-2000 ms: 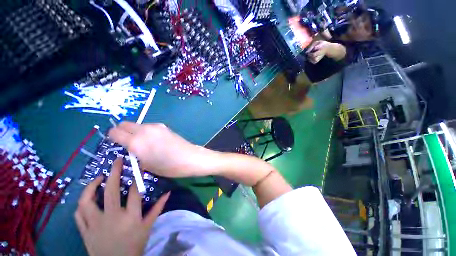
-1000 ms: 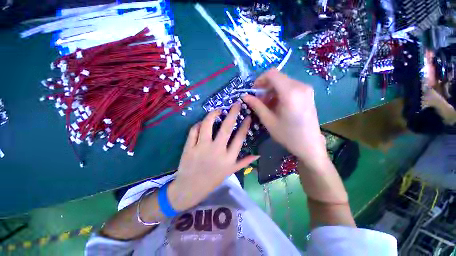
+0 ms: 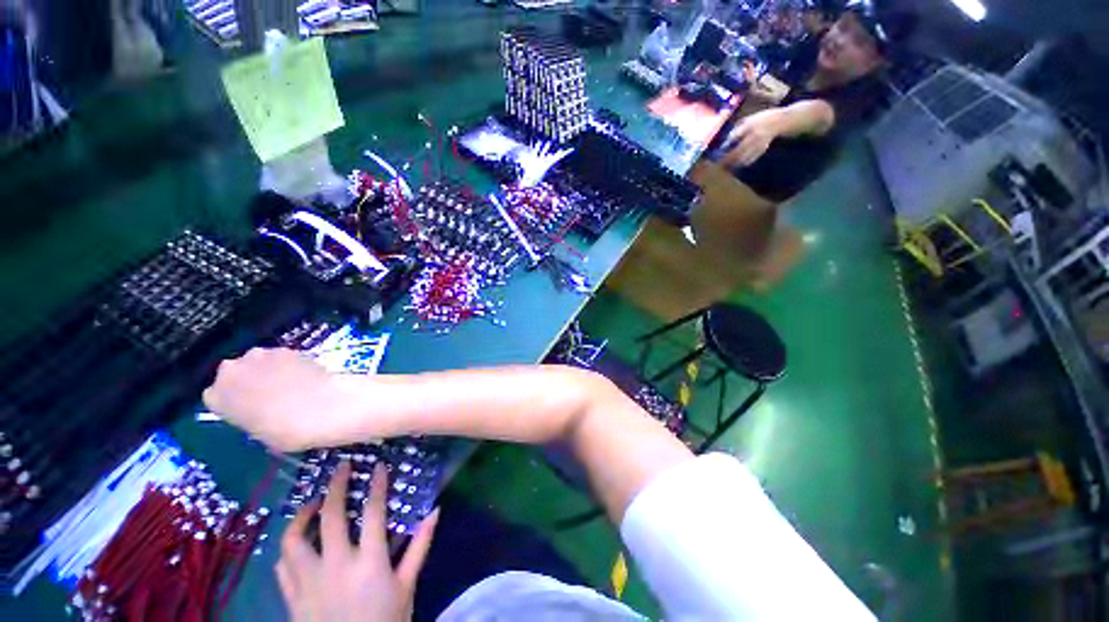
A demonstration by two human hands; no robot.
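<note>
A dark circuit board panel (image 3: 407,474) with rows of small pale parts lies on the bench in front of me. My left hand (image 3: 347,565) rests on it, fingers spread over the near part and thumb by its right edge. My right hand (image 3: 274,399) is beyond the panel's far left side, with its back up and fingers curled. A small white strip end shows at its fingertips, but its grip is hidden. White flat cables with blue ends (image 3: 353,349) lie behind the right forearm.
Red leads with white plugs (image 3: 158,559) lie left, beside flat cables (image 3: 91,504). Dark panels (image 3: 189,286) are behind. Mixed boards and red wires (image 3: 450,292) lie farther right. A black stool (image 3: 744,340) stands off the bench. Another person (image 3: 791,134) is at the far bench.
The head view has swung up and right. My right hand has moved off the panel to its far left side. My left hand stays on the panel with its fingers spread.
</note>
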